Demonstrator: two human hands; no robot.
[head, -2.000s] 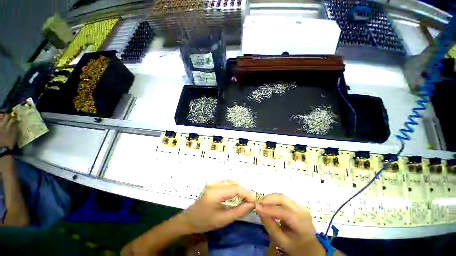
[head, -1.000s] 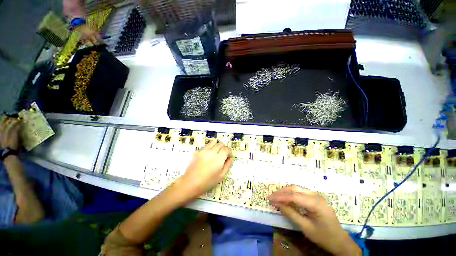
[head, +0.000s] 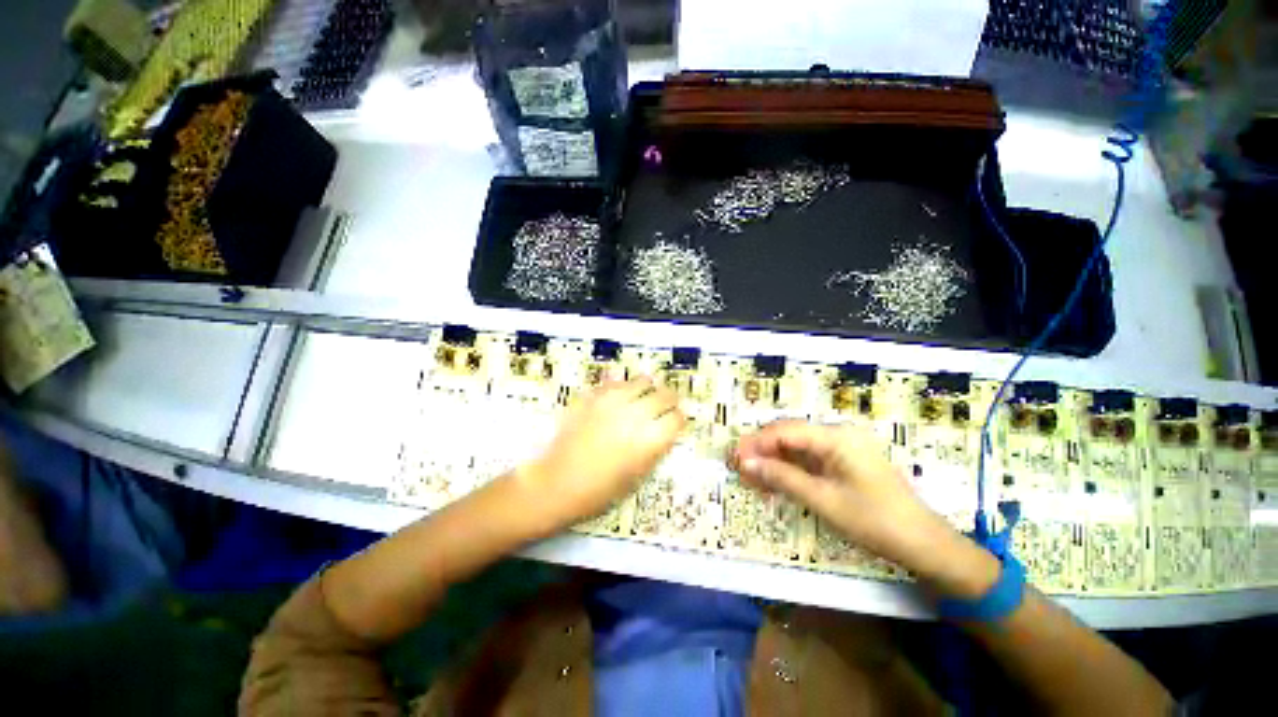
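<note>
A long cream circuit board panel [head: 1107, 539] lies along the metal rail, with black connectors [head: 767, 367] along its far edge. My left hand [head: 610, 446] is over the panel left of centre, fingers bent down at the boards; whether it holds a part is hidden. My right hand [head: 827, 483] is just right of it over the panel, thumb and fingertips close together; any small part there is too small to tell. A blue wrist strap [head: 998, 581] is on my right wrist. The black parts tray [head: 785, 287] behind the panel holds silvery piles of leaded components [head: 914, 287].
A small side bin [head: 551, 266] with silvery parts stands left of the tray, a dark component bag [head: 551, 105] behind it. A blue cord [head: 1054, 329] crosses the right side bin and panel. A bin of orange parts [head: 203, 189] and a person's arm [head: 25, 539] are at left.
My hands were together near the front edge, then parted; both are now farther in over the boards and closer together than one second ago. The neighbour's hand at the upper left has gone from view.
</note>
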